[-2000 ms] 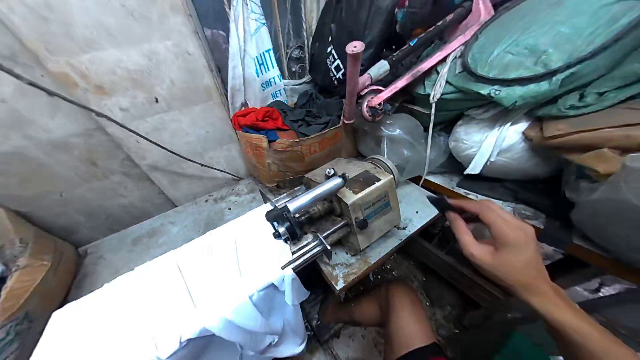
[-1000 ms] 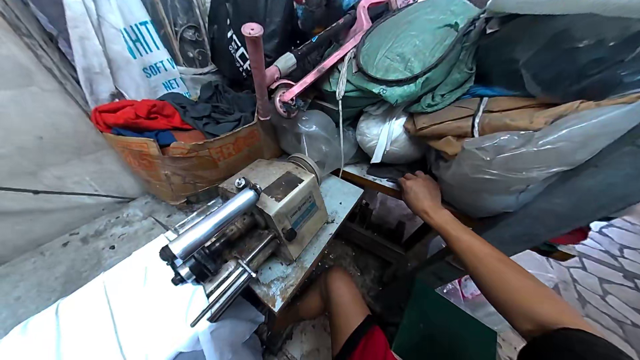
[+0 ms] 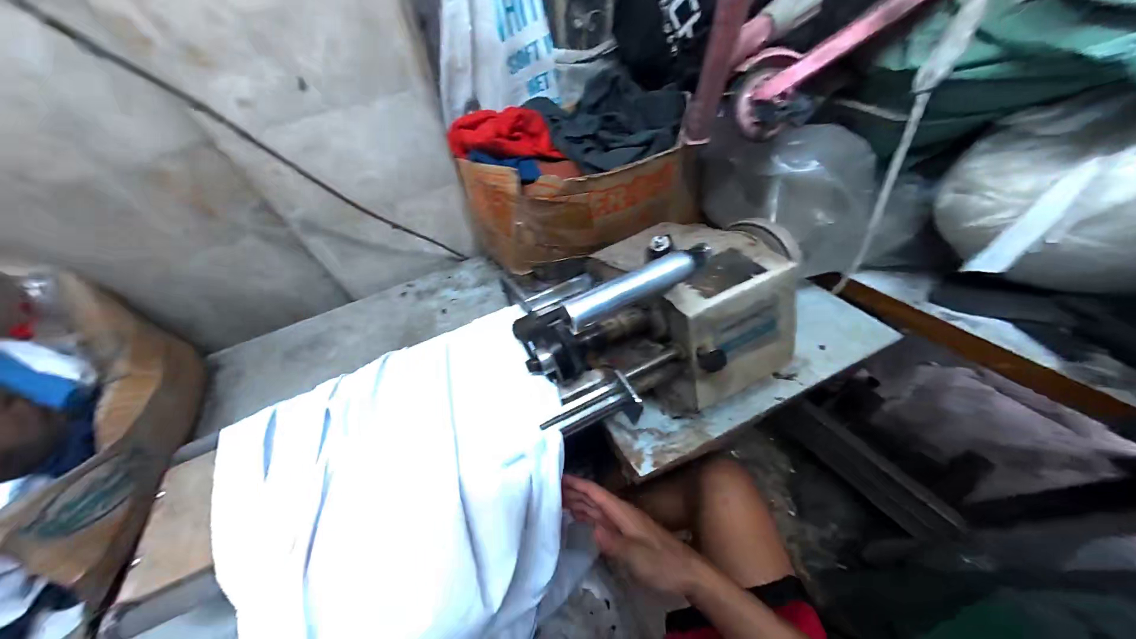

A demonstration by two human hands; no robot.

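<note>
My right hand is beside the right edge of the white cloth, below the machine; its fingers are extended, and whether they touch the cloth is unclear. The cloth lies in folds over the bench and reaches up to the metal rods of the machine. The cream-coloured machine has a shiny steel roller, several rods and a wheel behind it, and stands on a worn metal-topped table. My left hand is not in view.
Behind the machine stands a cardboard box of red and dark cloth. Another cardboard box is at the left. A pink scooter, a clear plastic bag and a stuffed white bag crowd the back right. My bent knee is below the table.
My right hand has left the dark item beyond the table's right side and come down beside the white cloth. The view has swung back to the left.
</note>
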